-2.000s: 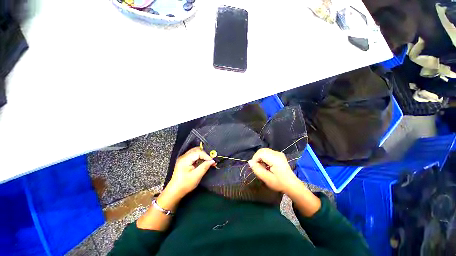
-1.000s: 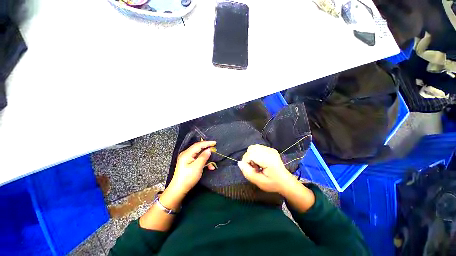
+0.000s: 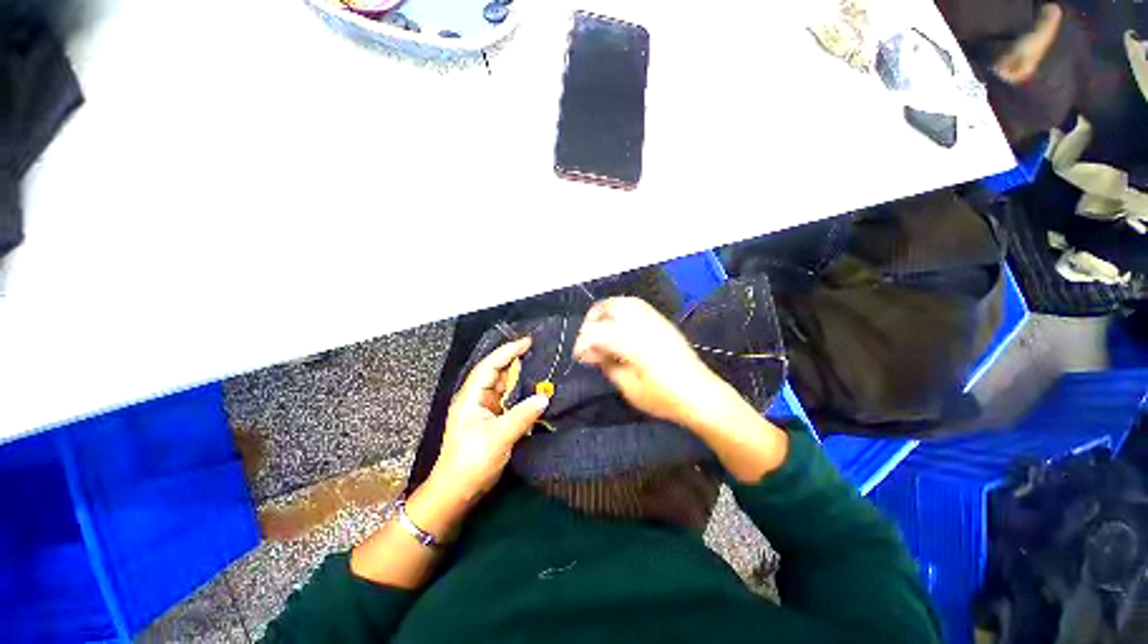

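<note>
A dark denim garment [image 3: 617, 440] with pale stitching and a brown ribbed part lies bunched on my lap. My left hand [image 3: 485, 409] holds its edge; a small yellow button [image 3: 544, 389] shows beside the thumb tip. A yellow-tan strip [image 3: 511, 377] shows between thumb and fingers. My right hand [image 3: 640, 356] is raised up and to the right of the button, fingers bunched and slightly blurred. A pale thread [image 3: 562, 342] runs up from the button near the right fingers. No needle can be made out, so what the right fingertips pinch is unclear.
A white table [image 3: 315, 227] spans in front, with a black smartphone [image 3: 603, 101], a pale tray [image 3: 434, 38] of dark buttons, and scraps at its far right. Blue crates [image 3: 164, 503] stand left and right; the right one holds dark garments [image 3: 888, 327]. Part of another person's hand shows top right.
My right hand has moved up and slightly left, away from my lap. The thread now runs upward from the button instead of rightward. My left thumb and fingers are spread wider.
</note>
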